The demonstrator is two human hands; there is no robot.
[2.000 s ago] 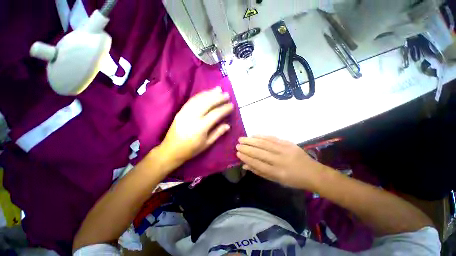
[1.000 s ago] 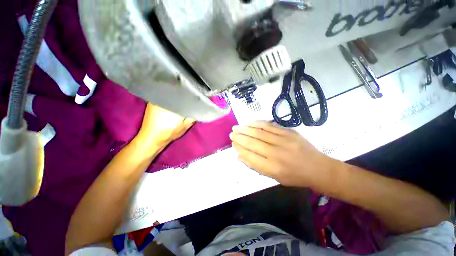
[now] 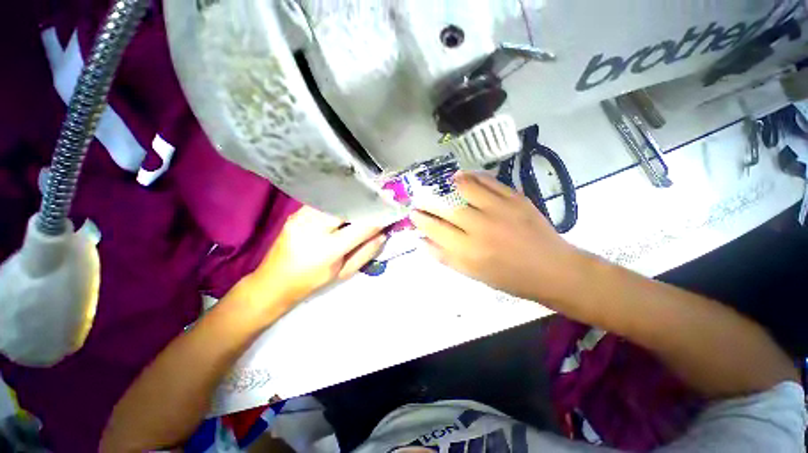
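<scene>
The maroon garment piece (image 3: 221,199) runs from the heap at the left to the needle area, where a small bright patch of it shows between my hands. The off-white sewing machine head (image 3: 257,97) hangs over it and hides much of the cloth. My left hand (image 3: 314,252) lies beside the needle area with its fingertips at the cloth edge. My right hand (image 3: 496,234) is at the right of the same spot, fingertips close to the left ones and just under the presser area. The exact finger grip is hard to see.
Black-handled scissors (image 3: 549,186) lie right of the needle, partly behind the machine. A slim silver tool (image 3: 640,146) and small dark metal pieces (image 3: 771,128) lie further right. The lamp (image 3: 53,283) stands at the left. A dark greenish round spot (image 3: 375,267) shows on the table (image 3: 399,327).
The view has dropped close to the machine head. The cloth's lower edge has moved up and away, baring the table. Both hands have come together at the needle area.
</scene>
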